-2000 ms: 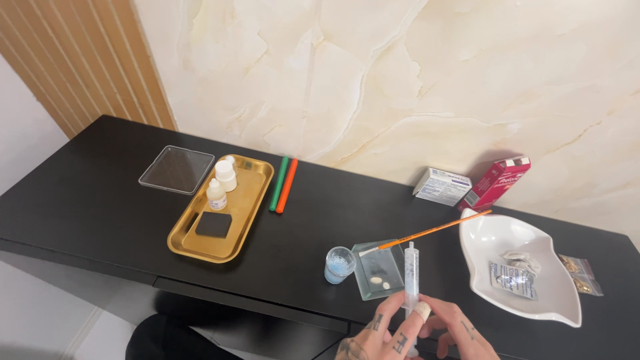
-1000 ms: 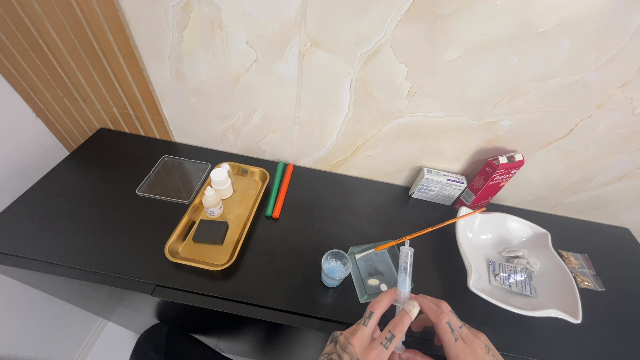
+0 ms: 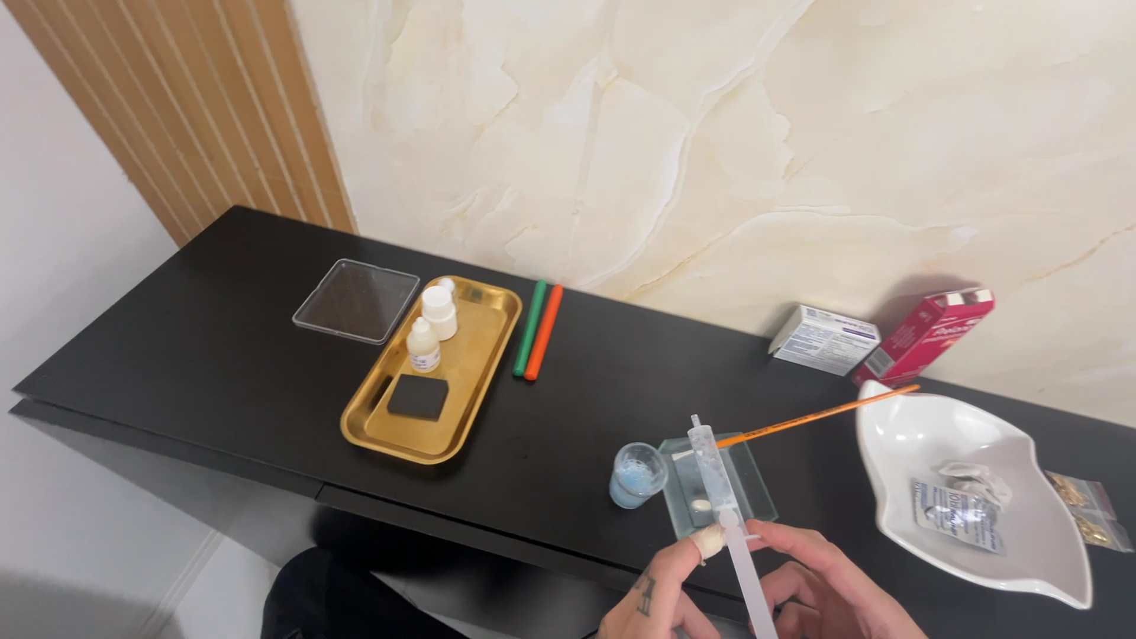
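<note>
A clear plastic syringe (image 3: 715, 470) with bluish content stands nearly upright, tip up, at the lower middle right. My left hand (image 3: 661, 590), a bandage on one finger, grips it from the left at the flange. My right hand (image 3: 821, 577) touches the flange from the right; its other fingers are curled near the plunger (image 3: 751, 577), which is drawn well out. Behind the syringe lies a glass slab (image 3: 750, 475) with a whitish blob on it. A small clear cup (image 3: 638, 477) of blue content stands left of the slab. An orange stick (image 3: 816, 414) rests from the slab to the bowl's rim.
A white bowl (image 3: 1047, 497) holding a blister pack (image 3: 958, 515) stands right, beside small bags (image 3: 1092, 510). Two boxes (image 3: 825, 340) stand near the wall. Left are a gold tray (image 3: 479, 390) with white bottles (image 3: 439, 312), a clear lid (image 3: 357, 300), and green (image 3: 530, 328) and orange (image 3: 544, 333) sticks.
The syringe's plunger now shows drawn far out below the barrel, where my hands covered it before. My hands have shifted around the flange.
</note>
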